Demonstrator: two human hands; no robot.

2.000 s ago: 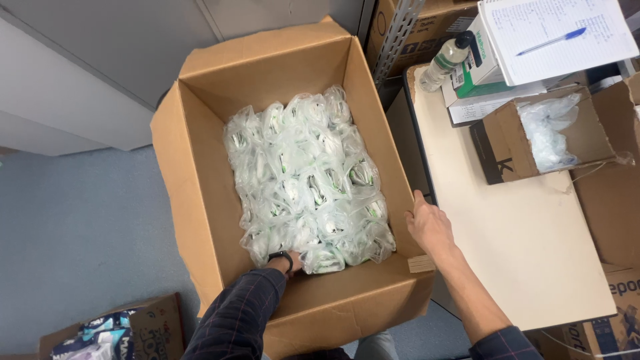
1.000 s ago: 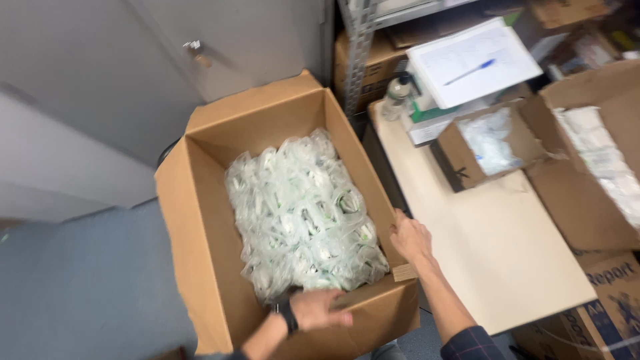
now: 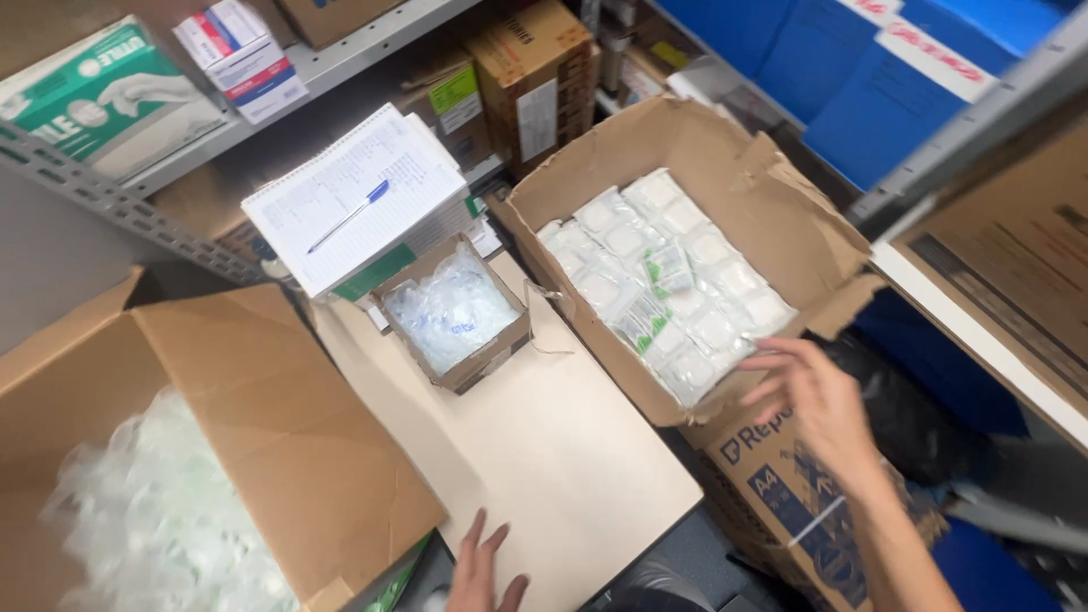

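My right hand (image 3: 803, 399), blurred and holding nothing, hovers by the near edge of an open cardboard box (image 3: 765, 225). Rows of flat white packets (image 3: 680, 297) in clear wrapping fill that box, a few with green print. Low in the view, my left hand (image 3: 486, 565) is empty with fingers apart, over the near part of the cream table (image 3: 544, 442). At the left is a large cardboard box (image 3: 297, 408) with many translucent plastic bags (image 3: 170, 510) inside. Between the two boxes, a small cardboard box (image 3: 510, 336) on the table holds clear plastic bags (image 3: 450, 310).
A spiral notebook (image 3: 357, 170) with a blue pen (image 3: 348, 217) lies on boxes at the table's back. Metal shelving (image 3: 331, 68) holds a green glove box (image 3: 110, 102). Blue boxes (image 3: 892, 93) stand at the upper right. A printed carton (image 3: 773, 484) sits below the packet box.
The view has swung far to the right. My left hand has come out of the large box of bags, and my right hand has left its rim for the box of packets.
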